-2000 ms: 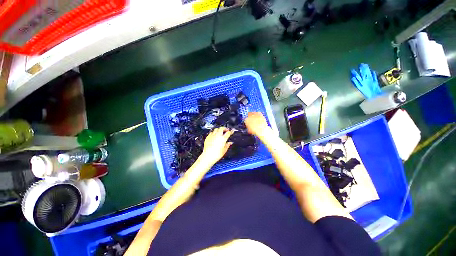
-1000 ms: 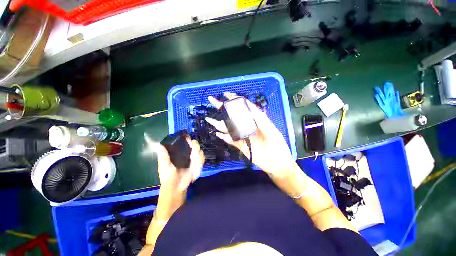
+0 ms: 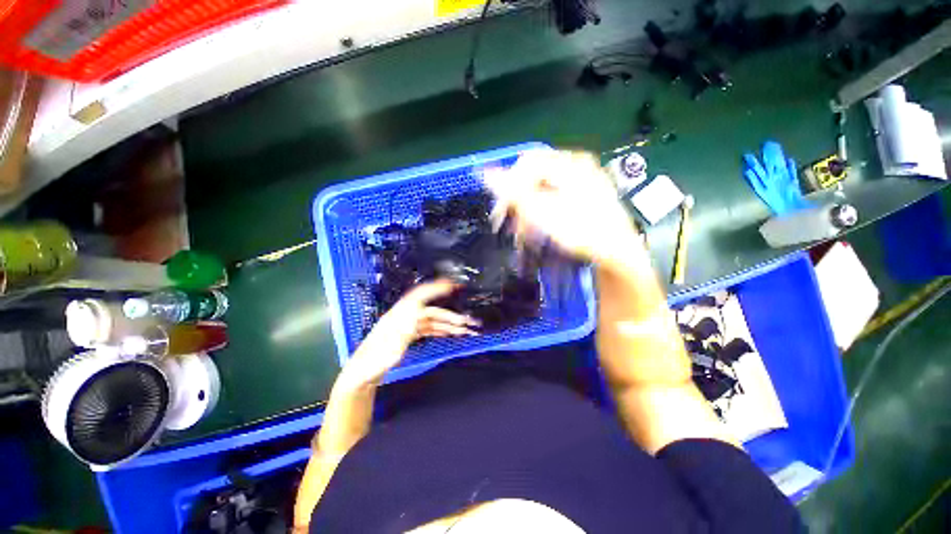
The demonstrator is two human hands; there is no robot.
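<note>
The blue perforated basket [image 3: 332, 273] stands in front of my body, heaped with black power adapters [image 3: 459, 250] and tangled cords. My left hand [image 3: 409, 325] reaches over the basket's near side with its fingers on the pile. Dark units lie between and beyond the fingers, and I cannot tell if it grips one. My right hand [image 3: 563, 214] is strongly blurred, above the right part of the basket. Something dark and blurred shows just below it, and I cannot tell if it is held.
At right are a blue glove [image 3: 772, 177], a bottle [image 3: 808, 222], a white card [image 3: 658, 198], a yellow stick [image 3: 681, 245] and a right-hand tote [image 3: 808, 355] with black units on a white sheet. A fan [image 3: 117, 412] and drink bottles [image 3: 172, 306] stand left.
Both hands were above the basket's near side a second ago, each with a black unit. Now my left hand is down at the pile and my right hand is farther right, moving fast.
</note>
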